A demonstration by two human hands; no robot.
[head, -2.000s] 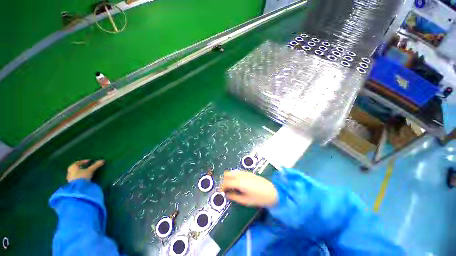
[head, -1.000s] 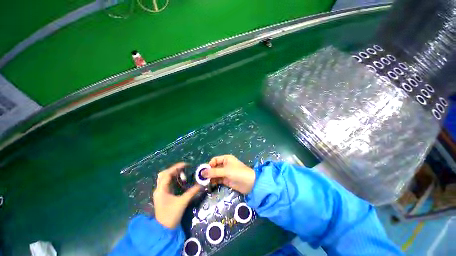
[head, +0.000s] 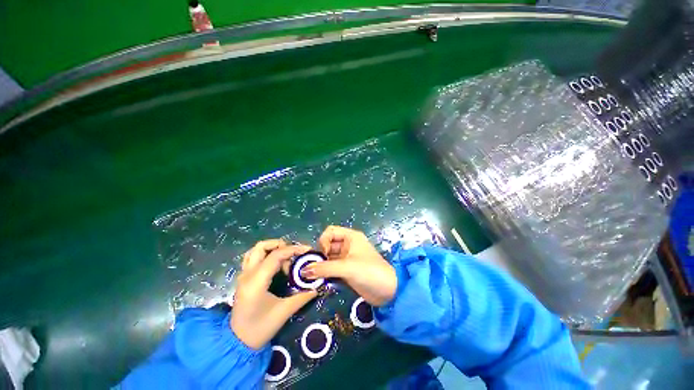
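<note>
A round module (head: pixel 299 276) with a white ring and dark rim is held between both hands above the clear blister tray (head: pixel 251 199). My left hand (head: pixel 266 293) grips its left side. My right hand (head: pixel 354 266) holds its right side, with the thumb over the ring's face. The fingers hide part of the module. Three more modules lie in the tray's near edge: one at the bottom (head: pixel 277 364), one beside it (head: pixel 316 340), and one partly covered by my right sleeve (head: pixel 363 313).
A thick stack of clear trays (head: pixel 525 175) stands to the right. Filled trays with white rings (head: pixel 635 145) are behind it at far right. A crumpled white wipe (head: pixel 18 354) lies at the lower left. The belt's metal rail (head: pixel 319 21) runs along the far side.
Two seconds ago my hands were apart; they came together around one module and still hold it. Over the last second the module's dark rim shows more around the white ring. The view has shifted.
</note>
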